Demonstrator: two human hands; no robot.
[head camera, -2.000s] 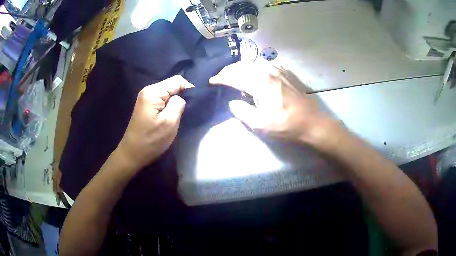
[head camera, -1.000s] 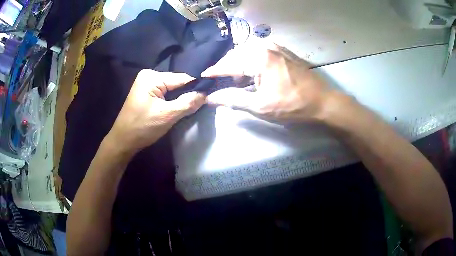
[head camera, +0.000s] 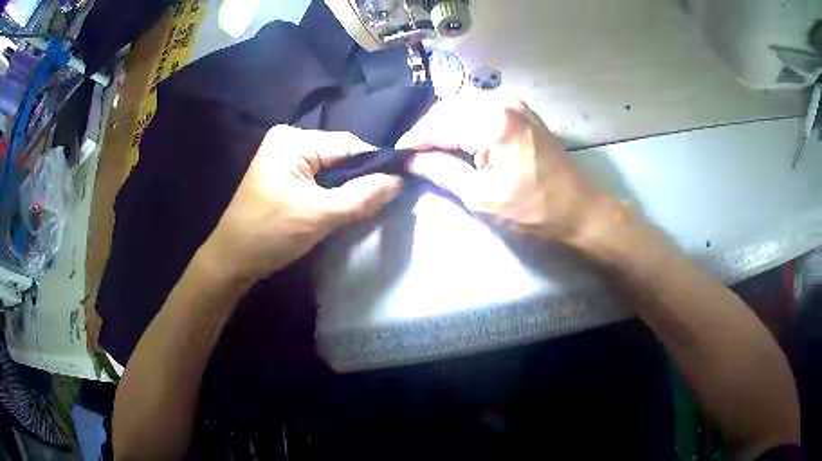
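A large dark navy garment panel (head camera: 194, 171) lies on the left of the white table and hangs over its front edge. My left hand (head camera: 302, 203) pinches a folded edge of the fabric between thumb and fingers. My right hand (head camera: 514, 176) pinches the same fold just to the right, the fingertips of both hands almost touching. The presser foot (head camera: 417, 65) is beyond the hands, at the cloth's upper right corner. Whether the needle is in the cloth cannot be seen. Glare whitens part of my right hand.
The machine's round knob (head camera: 451, 16) is at the top. Yellow printed tape (head camera: 164, 76) runs along the left over a brown strip. A crumpled clear plastic bag (head camera: 41, 212) lies in the left clutter. A ruler scale (head camera: 478, 326) follows the table's front edge. Pointed metal blades (head camera: 805, 135) show at the far right.
Both hands have come together from a small gap and now pinch a raised fold of the fabric. The view has shifted slightly between frames.
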